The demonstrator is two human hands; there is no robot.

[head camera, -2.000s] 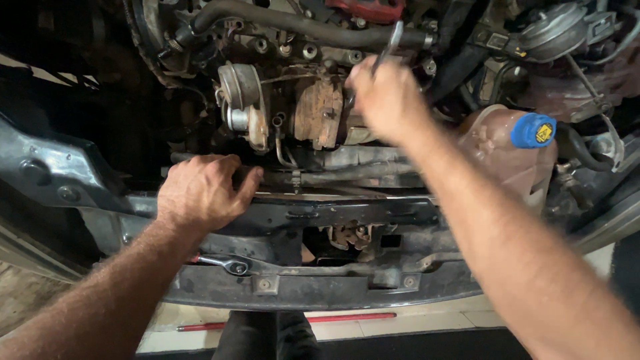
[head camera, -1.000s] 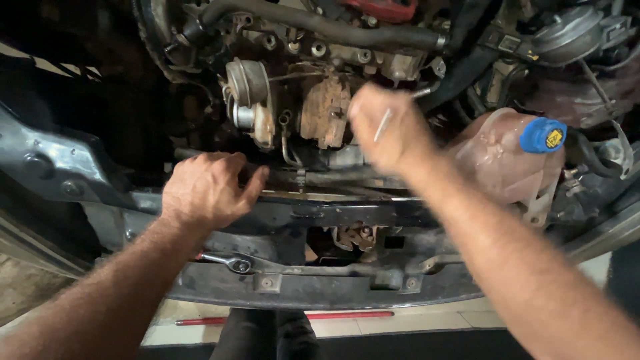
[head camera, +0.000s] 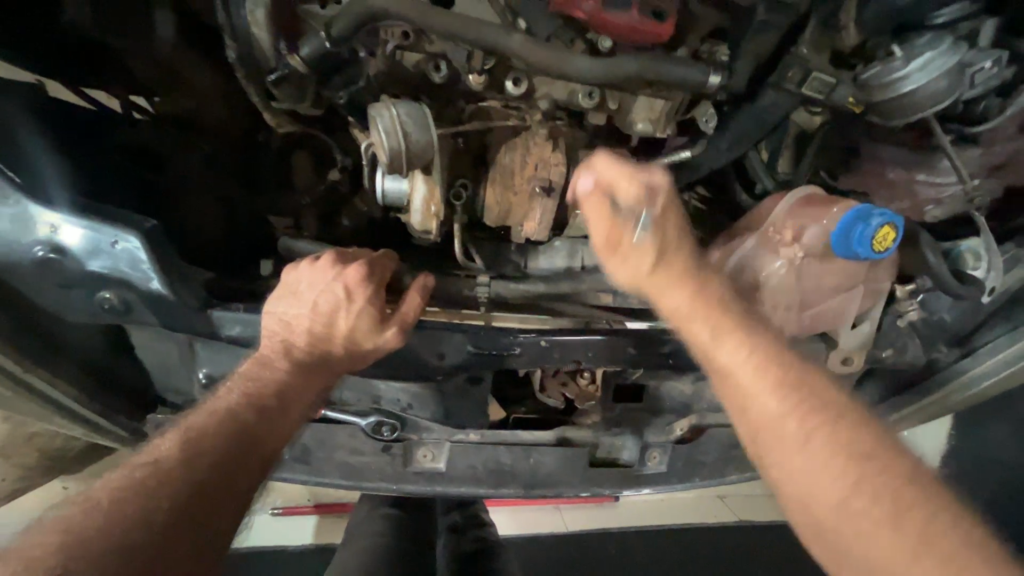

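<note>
In an opened car engine bay, my left hand [head camera: 336, 308] rests on the black front crossmember [head camera: 544, 350], fingers bent over its rear edge and thumb apart. My right hand [head camera: 628, 216] is closed on a slim metal tool [head camera: 642, 225], blurred and mostly hidden by the palm, so its kind cannot be told. That hand is just right of a rusty heat shield [head camera: 524, 184] on the turbocharger. A round metal actuator [head camera: 400, 134] sits left of the shield.
A coolant expansion tank [head camera: 800, 272] with a blue cap [head camera: 868, 232] stands at the right. A ratchet [head camera: 372, 424] lies on the front panel beside my left forearm. A black hose [head camera: 512, 50] crosses above the engine. A red bar [head camera: 552, 502] lies on the floor.
The tool in my right hand pointed up beyond the fingers two seconds ago; now it shows only within the grip, and that hand is lower. My left hand has stayed on the crossmember.
</note>
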